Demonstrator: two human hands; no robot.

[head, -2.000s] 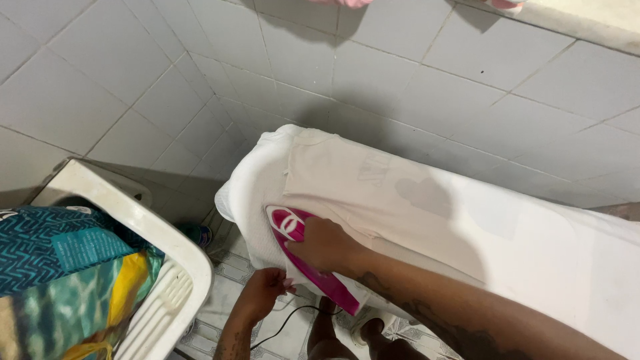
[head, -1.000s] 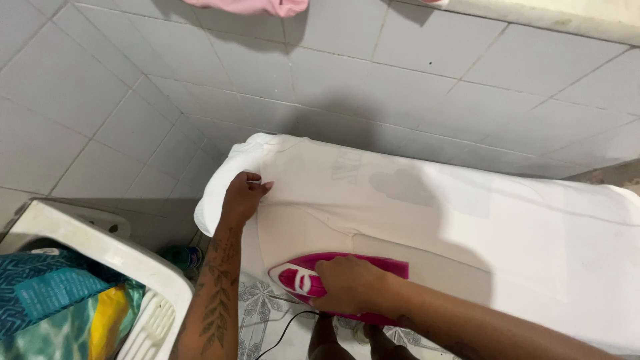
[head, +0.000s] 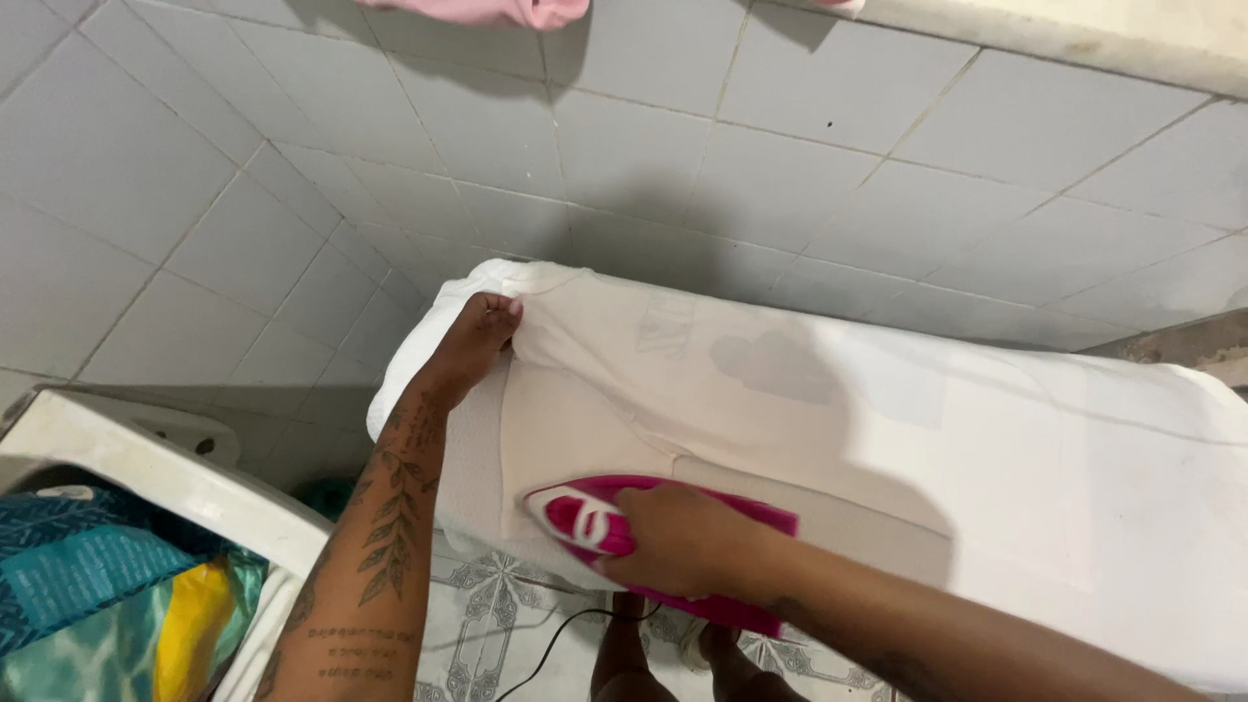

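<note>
A pale, thin garment [head: 585, 419] lies spread over the left part of a white-covered ironing board [head: 1024, 507], with some folds across its middle. My right hand [head: 673, 541] grips a magenta and white clothes iron [head: 585, 522], which rests on the garment near the board's lower edge, its tip pointing left. With thumb and fingers, my left hand [head: 483, 336] pinches the garment's edge at the upper left end of the board. Printed shapes show faintly through the cloth.
A white plastic chair [head: 185, 468] at lower left holds colourful fabrics [head: 88, 585]. A tiled wall [head: 624, 146] runs behind the board. Pink cloth [head: 487, 8] hangs at the top beside a stone ledge [head: 1072, 34]. A black cord [head: 551, 648] trails over the patterned floor near two feet.
My left hand has gone from the lower edge of the garment up to its upper left end. The iron, still in my right hand, has turned so its tip points more to the left.
</note>
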